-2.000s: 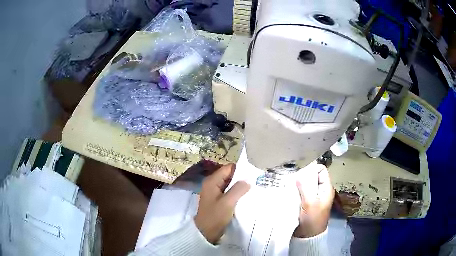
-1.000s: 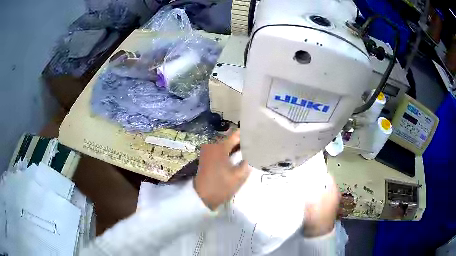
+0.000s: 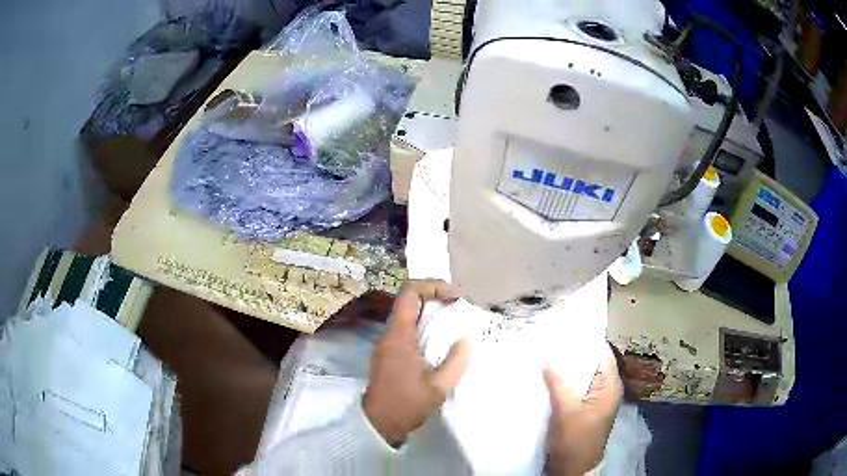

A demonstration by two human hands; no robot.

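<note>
A white garment panel (image 3: 497, 390) lies over the bed arm under the cream JUKI machine head (image 3: 566, 139) and hangs down toward me. It is overexposed, and part of it shows left of the head. My left hand (image 3: 406, 367) is on the panel's left side below the head, thumb and index finger spread, with cloth between them. My right hand (image 3: 583, 414) holds the panel's right side, thumb on top. The presser foot and needle area are hidden by the head.
A plastic bag of grey-blue material (image 3: 269, 181) with a spare thread cone (image 3: 336, 125) lies on the left tabletop (image 3: 176, 265). A stack of panels (image 3: 74, 390) is at far left. Thread cones (image 3: 708, 249), a control panel (image 3: 773, 228) and a metal-faced box (image 3: 750, 358) are at right.
The panel now reaches further back, showing left of the head. My left hand has moved down from beside the head. My right hand has moved slightly down and lies on the cloth's right side.
</note>
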